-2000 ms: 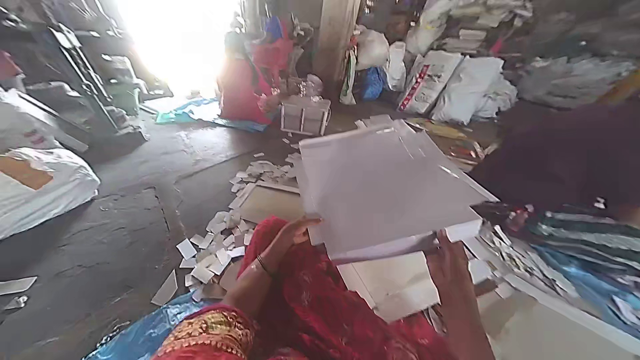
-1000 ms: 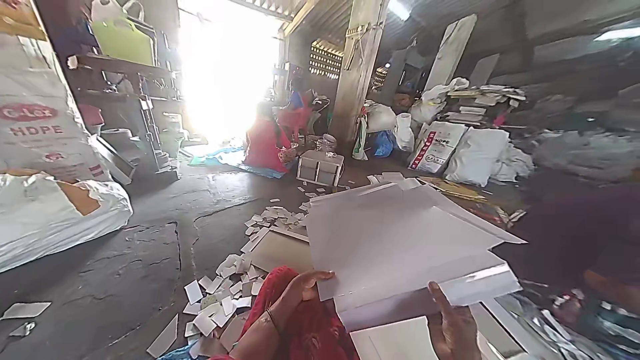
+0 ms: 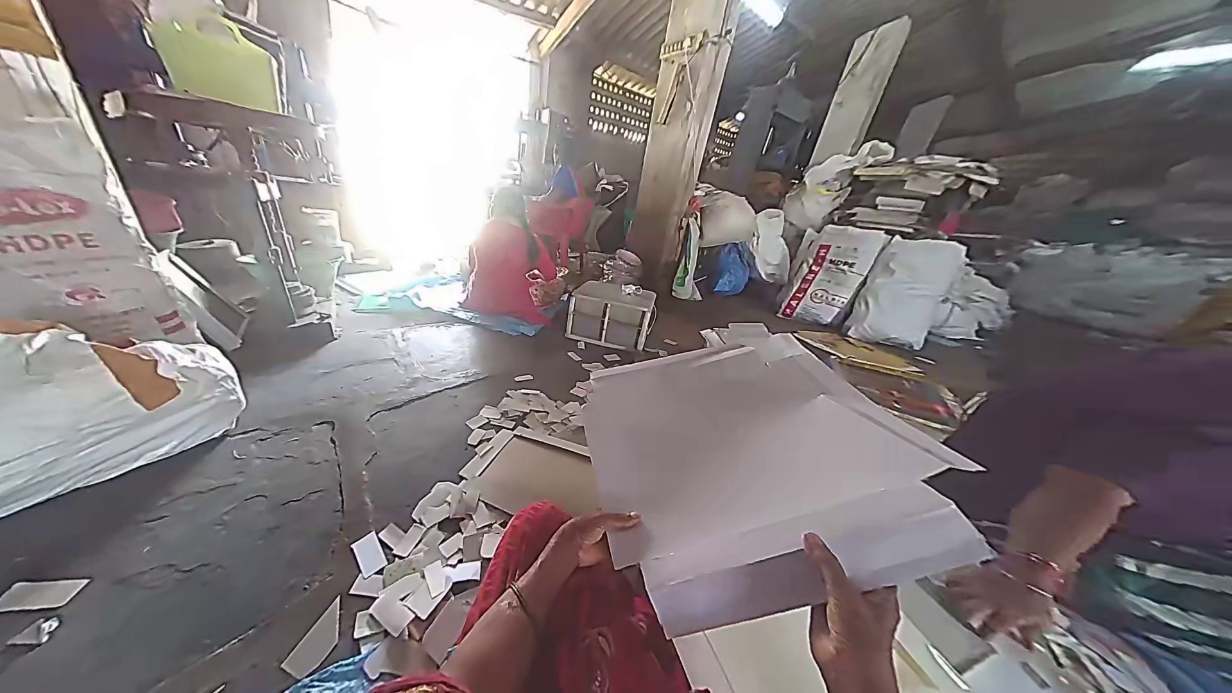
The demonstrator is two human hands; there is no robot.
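Note:
White paper sheets [image 3: 731, 443], large and overlapping, are held out over my lap, their near edge folded into a flap [image 3: 818, 568]. At the near left corner my left hand [image 3: 577, 549] pinches them between thumb and fingers. My right hand [image 3: 852, 616] grips the folded near edge, thumb on top and the other fingers partly hidden. Below the sheets, a cream board [image 3: 756, 654] lies by my red cloth [image 3: 597, 626]. Small cut card pieces [image 3: 423, 587] are heaped on the floor to the left, beside a flat brown board [image 3: 539, 472].
A co-worker's hand [image 3: 1006, 592] reaches over cut strips at the right. A person in red [image 3: 505, 269] sits farther back near a white-framed box [image 3: 611, 318]. White sacks [image 3: 914, 289] stand by a wooden post [image 3: 679, 144]; another large sack [image 3: 183, 395] lies at the left.
The view has tilted up, showing more of the doorway and roof. Both my hands keep hold of the sheets. The co-worker's hand now shows at the right, over the strips.

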